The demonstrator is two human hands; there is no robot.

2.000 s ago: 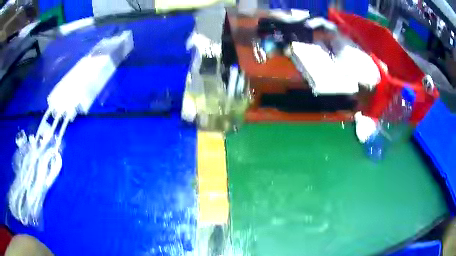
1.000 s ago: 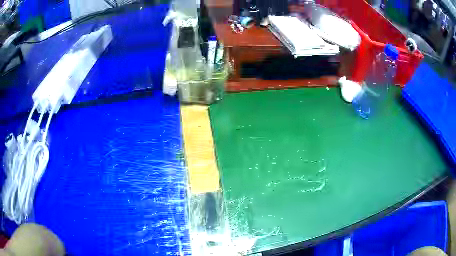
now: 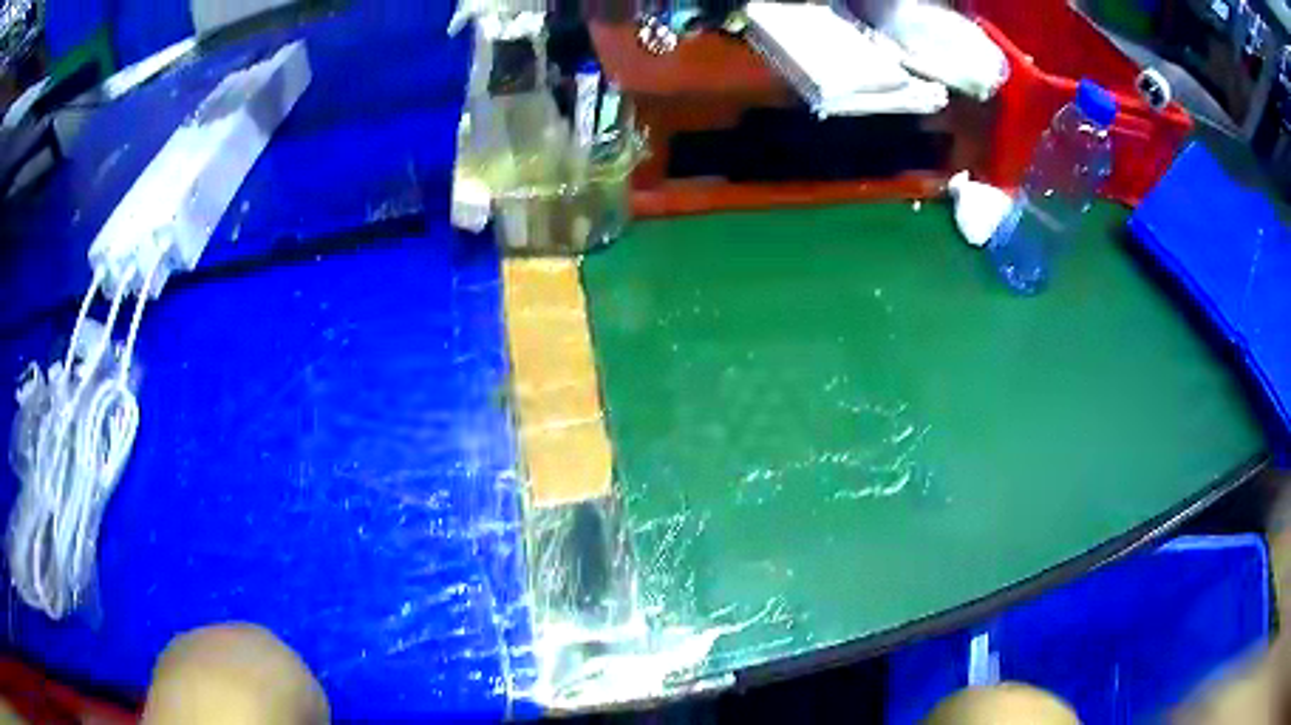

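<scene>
White power strips [image 3: 198, 163], apparently two side by side, lie slanted on the blue sheeting [image 3: 312, 425] at the left. Their white cords are coiled [image 3: 71, 482] below them, towards the near left edge, with shiny clear plastic around the coils. A rounded, blurred part of my left hand [image 3: 237, 680] shows at the bottom edge, below the coils and apart from them. A rounded part of my right hand [image 3: 1000, 705] shows at the bottom right, by the blue tub [image 3: 1133, 623]. The frame cuts off both hands, and their fingers cannot be made out.
Green sheeting [image 3: 850, 425] joins the blue along a tan and clear tape strip [image 3: 559, 383]. Behind are a marker holder [image 3: 559, 198], a brown-red shelf [image 3: 793, 196] with papers [image 3: 850, 64], a water bottle [image 3: 1055, 184] and a red basket [image 3: 1019, 128]. A blue panel [image 3: 1225, 269] stands right.
The view has tilted down and shifted, showing more of the near bench edge and blue tub. My left hand shows farther in from the left; my right hand has come into view. The strips lie unmoved.
</scene>
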